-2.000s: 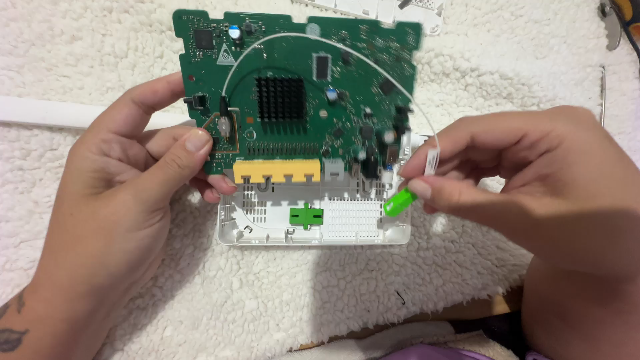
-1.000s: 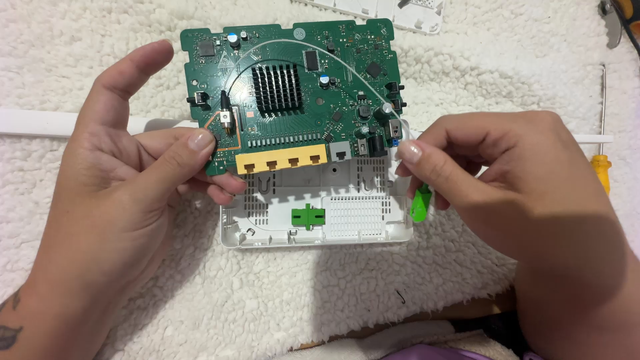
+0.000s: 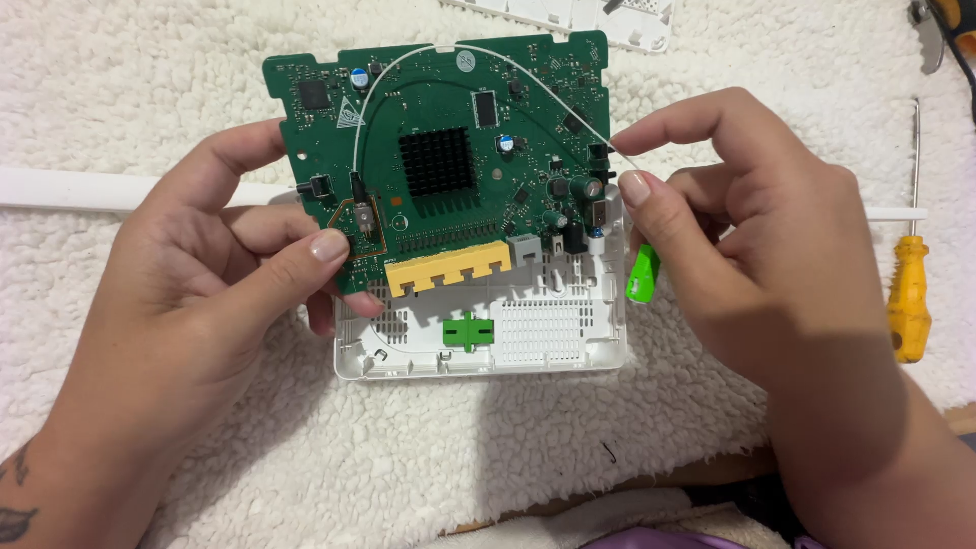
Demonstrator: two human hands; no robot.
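Observation:
My left hand (image 3: 252,252) grips the lower left corner of a green router circuit board (image 3: 320,145), thumb on its face. The board is tilted above an open white plastic housing (image 3: 488,367). It carries a black heatsink (image 3: 438,162) and a yellow port block (image 3: 448,268). A thin white fibre-optic cable (image 3: 553,90) arches over the board from a metal optical module (image 3: 366,217). Near its other end my right hand (image 3: 709,198) holds the cable between thumb and index finger. A green fibre connector (image 3: 643,274) hangs below that thumb. Inside the housing lies a green fibre adapter (image 3: 468,332).
White fleecy fabric (image 3: 572,450) covers the surface. A screwdriver with a yellow handle (image 3: 909,301) lies at the right. Another white plastic cover (image 3: 648,27) is at the top edge. A white strip (image 3: 137,191) lies beneath the left hand. A tool with an orange handle (image 3: 962,19) is at the top right corner.
Two seconds ago my right hand held the cable close to the green connector; now its fingers are further up the cable and the connector hangs down. The board's tilt has changed in my left hand.

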